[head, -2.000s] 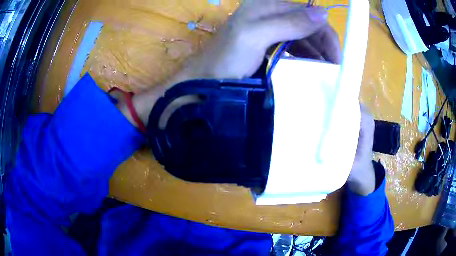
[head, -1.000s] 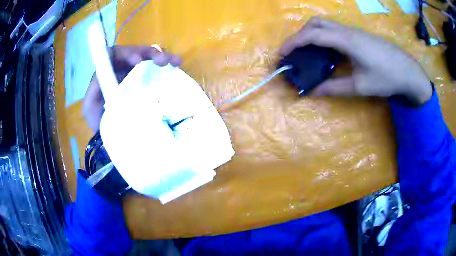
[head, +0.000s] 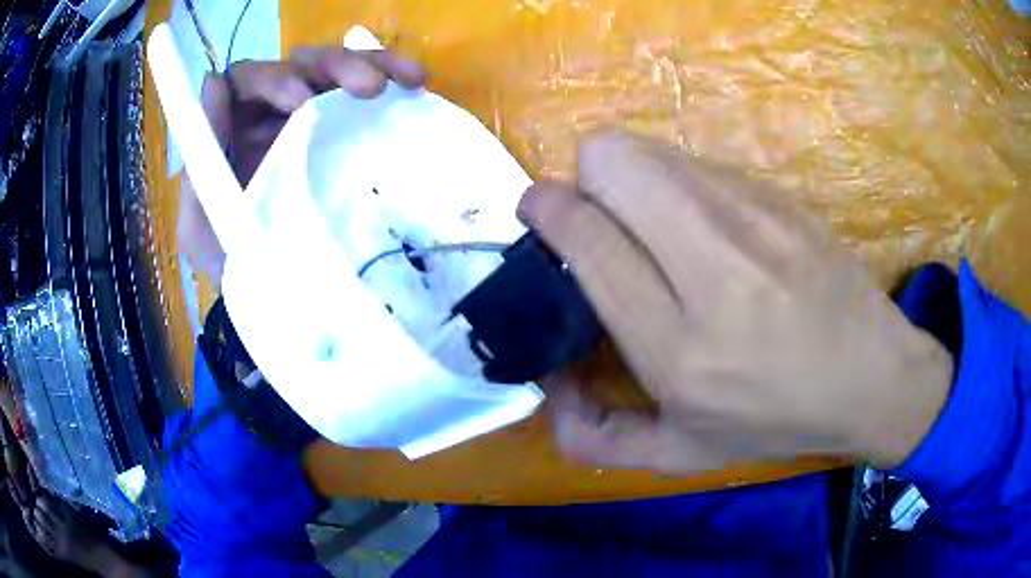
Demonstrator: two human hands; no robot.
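Note:
The white camera housing (head: 305,305) is tilted with its open hollow side up, a flat white antenna (head: 198,130) projecting at its upper left. My left hand (head: 300,96) holds the housing from behind at its far left; part of the hand is hidden by it. The black bracket (head: 254,395) shows below the housing's left side. My right hand (head: 735,316) grips a small black module (head: 531,311) at the housing's right opening, partly inside it. A thin lead (head: 447,245) runs from inside the housing to the module.
Orange tabletop under shiny film (head: 791,90). Stacked black-edged trays (head: 107,226) and a clear blister tray (head: 62,384) stand at the left. Pale paper and thin wires lie at the upper left. Another person's hand shows at the lower left edge.
My right hand has brought the black module left and down from the tabletop area to the housing's opening. The housing has tilted, showing more of its hollow. My left hand still holds it.

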